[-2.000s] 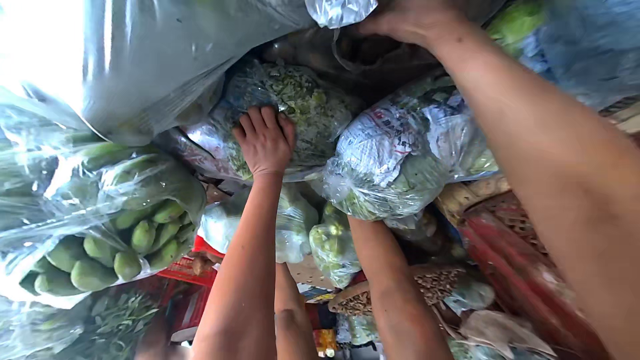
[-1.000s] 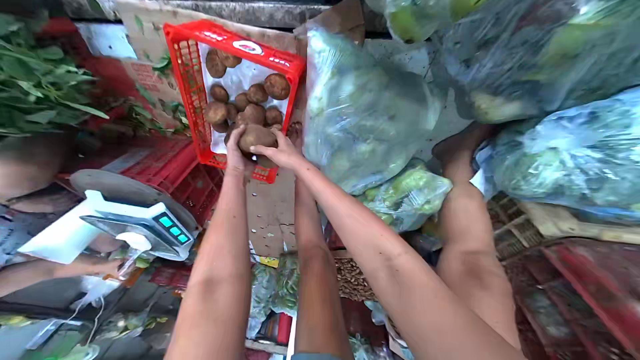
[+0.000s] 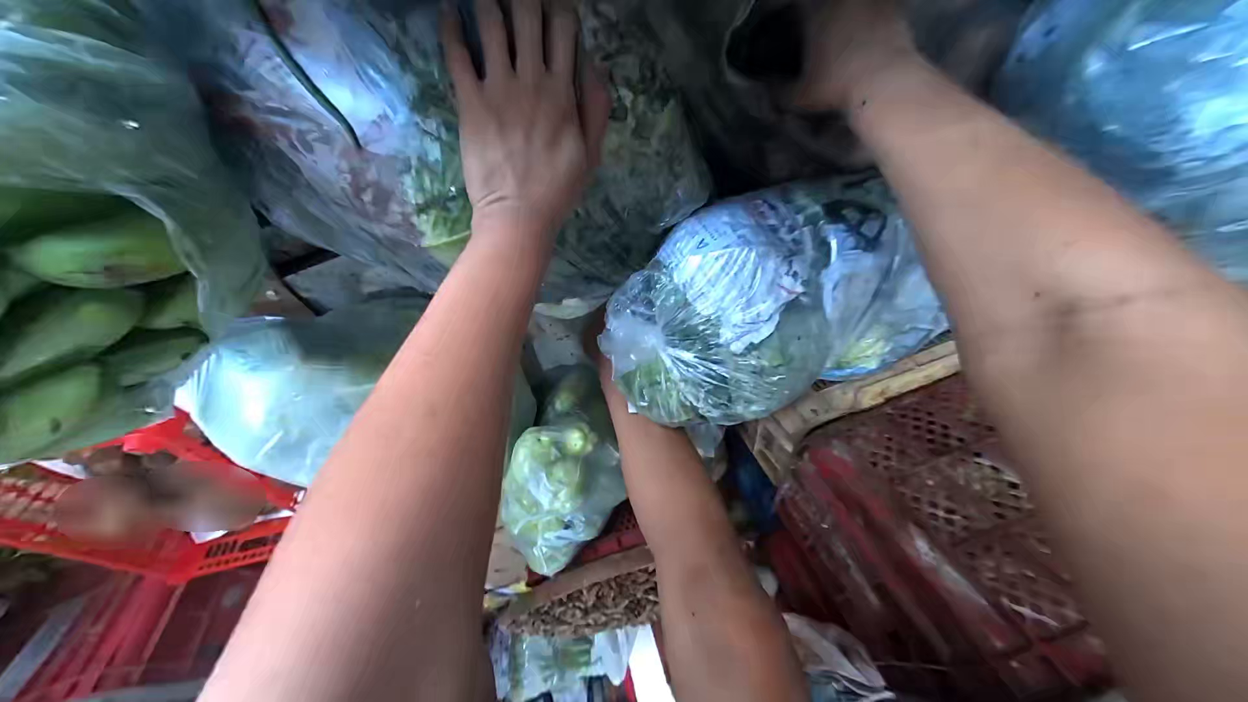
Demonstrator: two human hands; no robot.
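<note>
My left hand (image 3: 526, 117) lies palm down with spread fingers on a large clear plastic bag of leafy greens (image 3: 634, 166), at the top centre. At the top right my right hand (image 3: 843, 54) is at a dark plastic bag (image 3: 682, 58), beside a dark opening; its fingers are blurred and partly hidden, so its grip does not show. Below and between the hands sits a knotted clear bag (image 3: 721, 341) with greens and printed paper inside. A smaller bag of pale green vegetables (image 3: 561, 478) stands lower, next to my bare leg (image 3: 692, 536).
Long green fruits (image 3: 68, 331) fill a clear bag at the left. Under it is a red plastic crate (image 3: 175, 556) with brown round produce. Dark red crates (image 3: 936, 526) and a wooden crate edge (image 3: 868, 390) are at the right. A basket of brown pieces (image 3: 595, 600) stands at the bottom centre.
One second ago both hands held a brown round item over the red crate; now they are apart at the bags, and that item is no longer seen in them. The view has shifted strongly.
</note>
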